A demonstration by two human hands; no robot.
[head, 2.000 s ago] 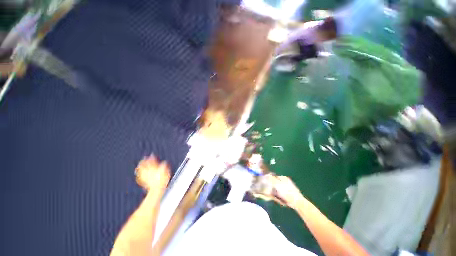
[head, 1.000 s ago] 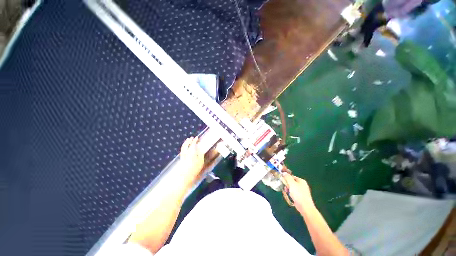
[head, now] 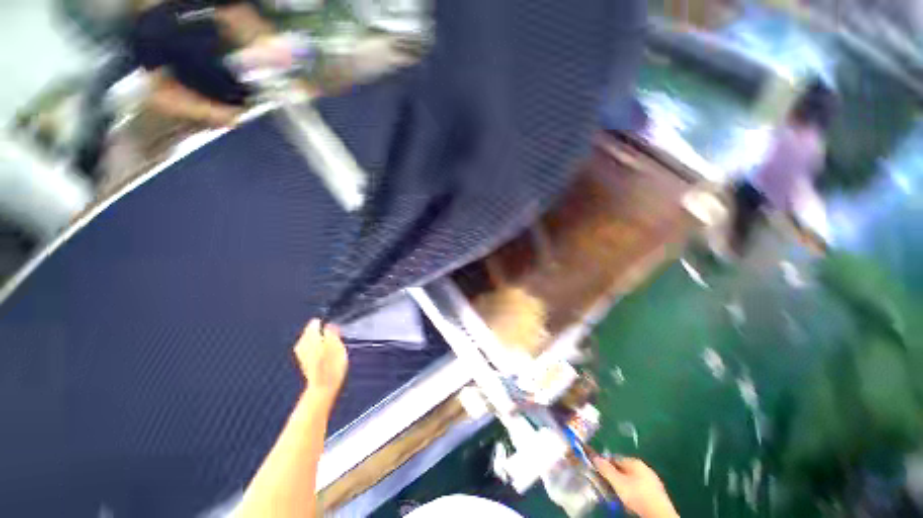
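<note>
The dark dotted fabric ply (head: 486, 121) is lifted in a large fold over the table and over part of the pale rail (head: 460, 339). My left hand (head: 322, 356) is shut on the fabric's edge at the lower end of the fold. More dark fabric lies flat to its left. The end cutter (head: 547, 390), white and blurred, sits at the table edge on the near end of the rail. My right hand (head: 630, 480) is beside the cutter's near end, at its blue part; blur hides whether it grips it.
A person in a dark top (head: 187, 61) stands across the table at the upper left. Another person in a light purple top (head: 787, 162) is at the upper right. The brown table top (head: 607, 228) lies beyond the cutter. Scraps lie on the green floor (head: 658, 344).
My left hand has left the table edge by the rail and taken hold of the fabric. The fabric has risen into a fold over the rail. The view has shifted, showing people beyond.
</note>
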